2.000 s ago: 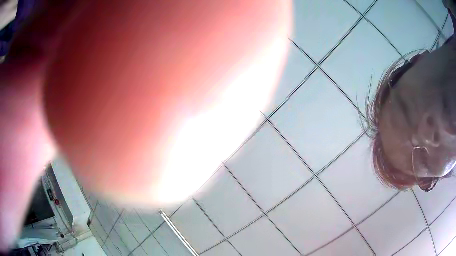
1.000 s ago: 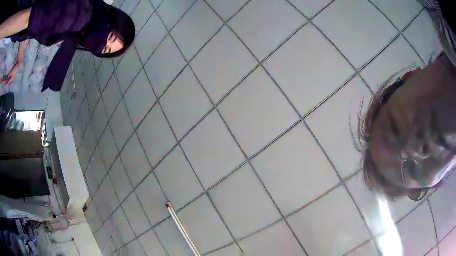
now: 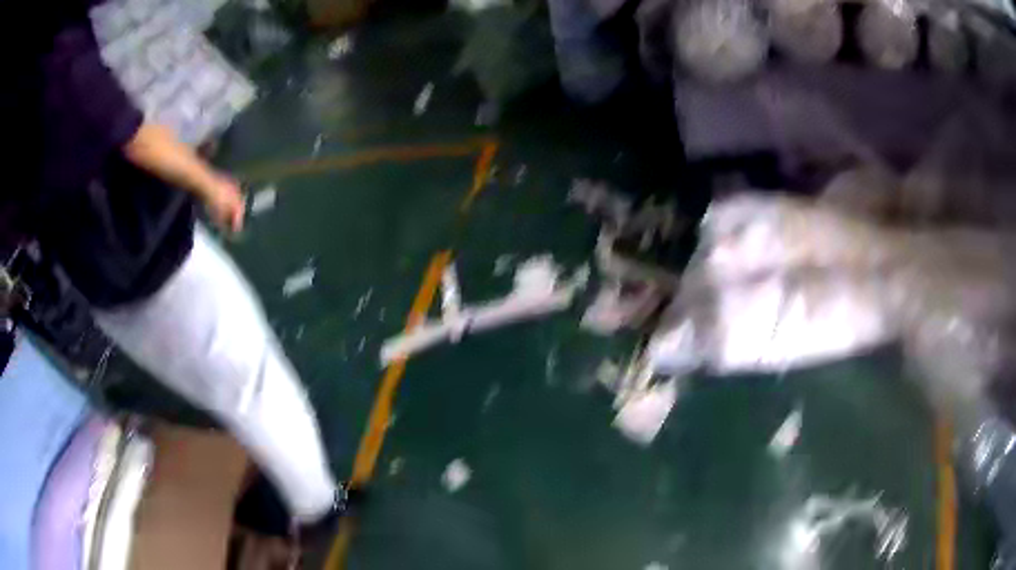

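Neither my left hand nor my right hand is in the picture. The frame is blurred. Nearest in front of me is the green workshop floor (image 3: pixel 513 445) with orange painted lines and scattered pale scraps. A long thin white strip (image 3: pixel 490 318) lies across one orange line near the middle. A large pale cloth bundle or sheet (image 3: pixel 791 290) lies at the right; the blur hides its exact form.
A person (image 3: pixel 123 212) in a dark top and pale trousers stands at the left. Lilac and blue rolls (image 3: pixel 67 495) and a brown box-like thing (image 3: pixel 184 501) are at the lower left. Pale round roll ends (image 3: pixel 802 28) show at the upper right.
The view has swung from the tiled ceiling and a close face down to the green floor. The hand-like pink blur two seconds ago is gone. The person in dark clothing now shows from torso to foot.
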